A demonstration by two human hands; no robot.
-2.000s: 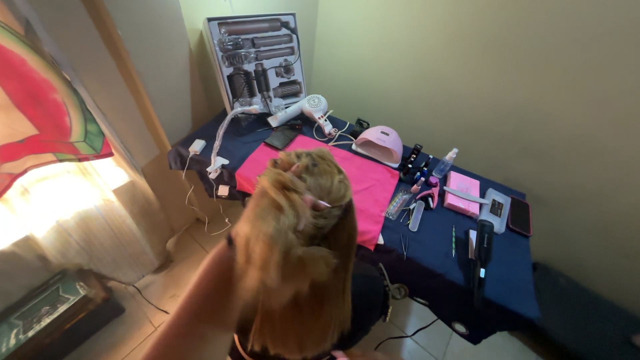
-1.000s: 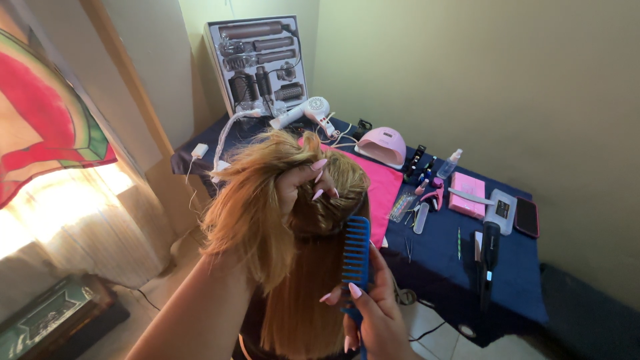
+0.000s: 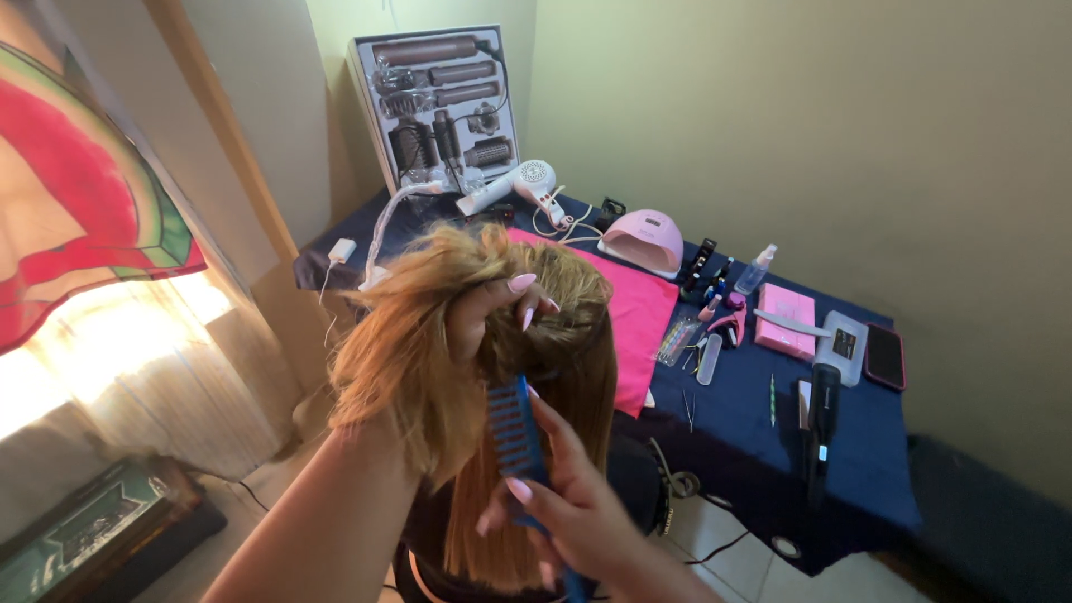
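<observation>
A seated person's long blond hair (image 3: 578, 335) fills the middle of the head view. My left hand (image 3: 494, 314) is closed around a thick gathered bunch of it at the back of the head, and loose ends (image 3: 385, 368) fall over my wrist. Below it, my right hand (image 3: 561, 494) grips a blue wide-tooth comb (image 3: 515, 431). The comb stands nearly upright, its top end touching the hair just under the held bunch. Straight lengths of hair (image 3: 481, 536) hang down behind the comb.
Beyond the person, a blue-covered table (image 3: 729, 444) holds a hair dryer (image 3: 532, 180), a pink nail lamp (image 3: 645, 239), a pink cloth (image 3: 645, 310), a flat iron (image 3: 821, 427), a phone (image 3: 885, 356) and a boxed styling set (image 3: 444, 109). A low glass-topped piece (image 3: 92, 536) stands at lower left.
Two seconds ago no comb was visible; one second ago my right hand held it beside the hair. Since then, comb and hand have moved left, to beneath the bunch held by my left hand.
</observation>
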